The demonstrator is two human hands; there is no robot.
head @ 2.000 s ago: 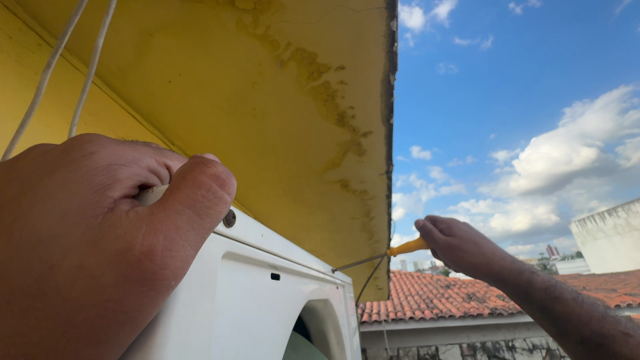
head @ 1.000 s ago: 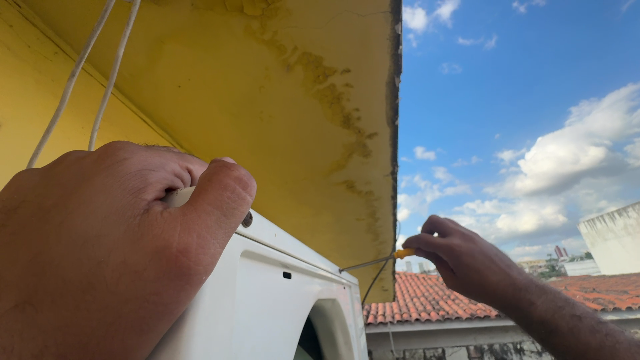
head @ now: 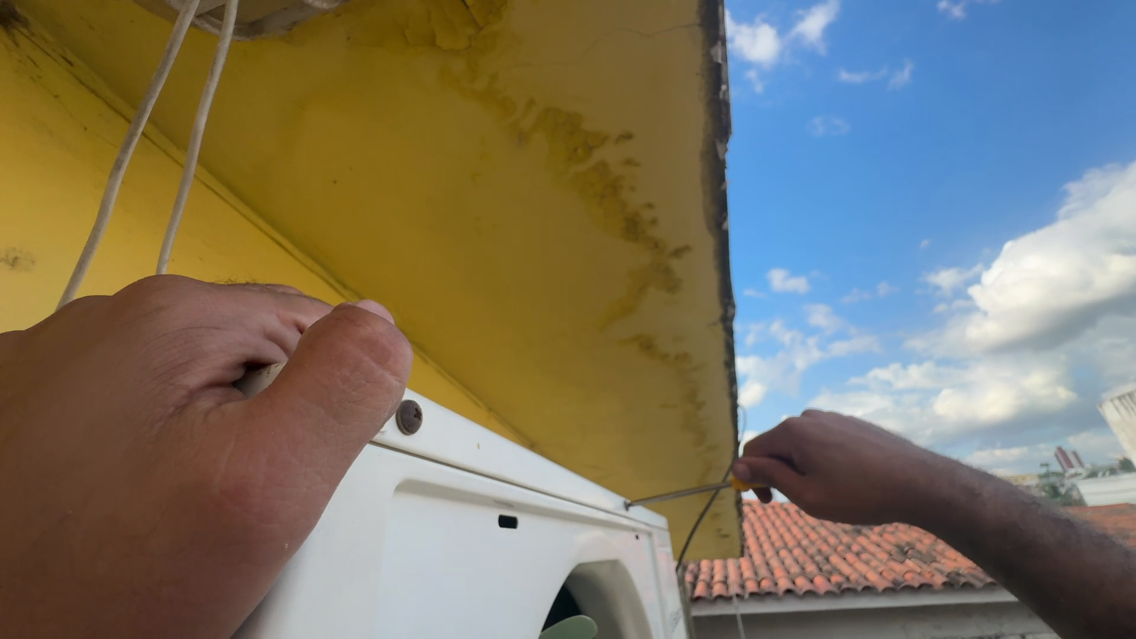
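My left hand (head: 204, 426) grips the top corner of a white metal housing (head: 355, 550), which looks like an air conditioner's outdoor unit with a round fan opening and part of a green fan blade (head: 571, 628). Beside my thumb a rusty Phillips screw (head: 409, 417) sits in the top rim. Farther along, my right hand (head: 821, 466) is closed around the yellow handle of a screwdriver (head: 679, 493). Its shaft points left, and the tip meets a screw (head: 628, 505) near the far end of the rim. My right fingers cover most of the handle.
A stained yellow concrete slab (head: 497, 231) hangs overhead, its rough edge to the right. Two white cables (head: 191, 146) run down at the upper left. A thin dark cable (head: 701, 525) passes behind the screwdriver. Beyond lies a clay tile roof (head: 825, 550).
My right hand has changed its grip on the screwdriver: the fingers now cover more of the yellow handle. My left hand stays on the housing's corner.
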